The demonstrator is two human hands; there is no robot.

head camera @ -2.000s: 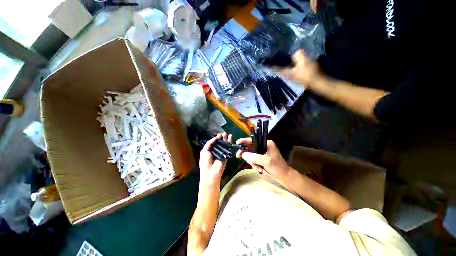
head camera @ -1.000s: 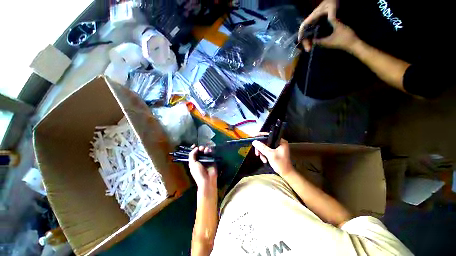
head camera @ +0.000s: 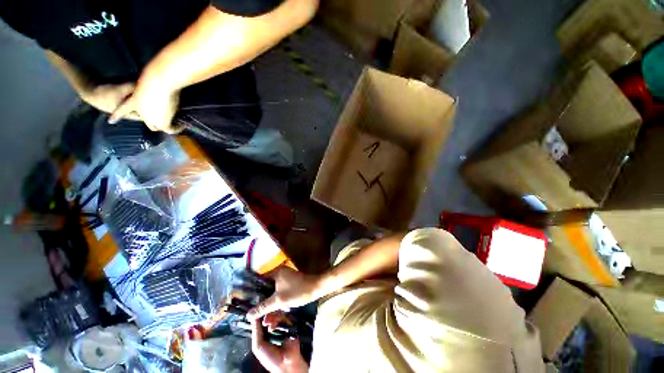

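My right hand (head camera: 290, 289) is closed around a bundle of black rods (head camera: 249, 291) at the table's front edge. My left hand (head camera: 275, 352) is just below it, low in the picture, with more dark rods (head camera: 282, 334) in its fingers. The two hands nearly touch, and the rods are blurred where they meet. Loose black rods (head camera: 218, 222) lie fanned on the white sheet. Clear bags with rows of black rods (head camera: 167, 288) lie beside them.
Another person's hands (head camera: 151, 105) are at the table's far side. An open carton (head camera: 342, 171) with a few black pieces stands on the floor. A red box (head camera: 466, 218) with a white face and more cartons (head camera: 582, 138) stand right. White rolls (head camera: 102, 350) are lower left.
The view has swung right, so the large carton of white strips is out of the picture. My hands, apart a second ago, are now close together. The other person's hands have come together.
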